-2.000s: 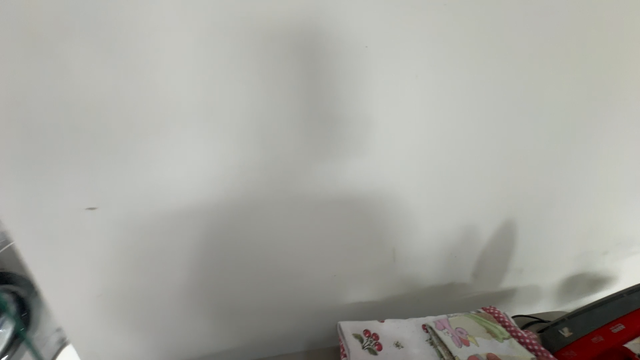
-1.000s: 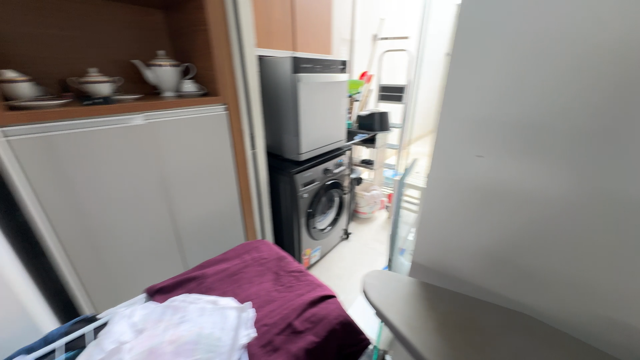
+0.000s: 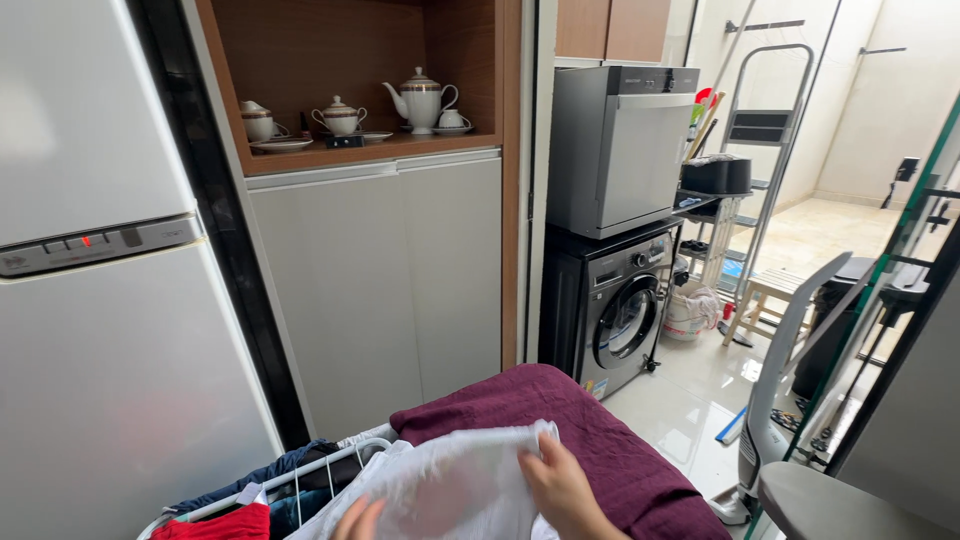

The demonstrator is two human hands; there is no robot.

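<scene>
My right hand [image 3: 559, 480] pinches the upper right corner of a sheer white cloth [image 3: 465, 480], at the bottom middle of the view. At the cloth's lower left edge is my left hand [image 3: 360, 519], mostly cut off by the frame, with blurred fingers; its grip cannot be made out. Beneath and behind the white cloth lies a dark purple cloth [image 3: 600, 442]. A white wire basket or rack [image 3: 298, 480] with dark and red garments [image 3: 217, 523] stands at the lower left, beside the white cloth.
A refrigerator [image 3: 112, 390] stands at left, next to a cabinet [image 3: 337, 277] with a porcelain tea set [image 3: 421, 101] on its shelf. A dishwasher [image 3: 645, 157] sits above a washing machine [image 3: 626, 322]. The rounded end of a grey board [image 3: 817, 495] juts in at lower right.
The view has swung from a pale wall with a folded floral cloth to the cabinet and laundry area. Both hands have come into view at the white cloth, which now looks more spread out.
</scene>
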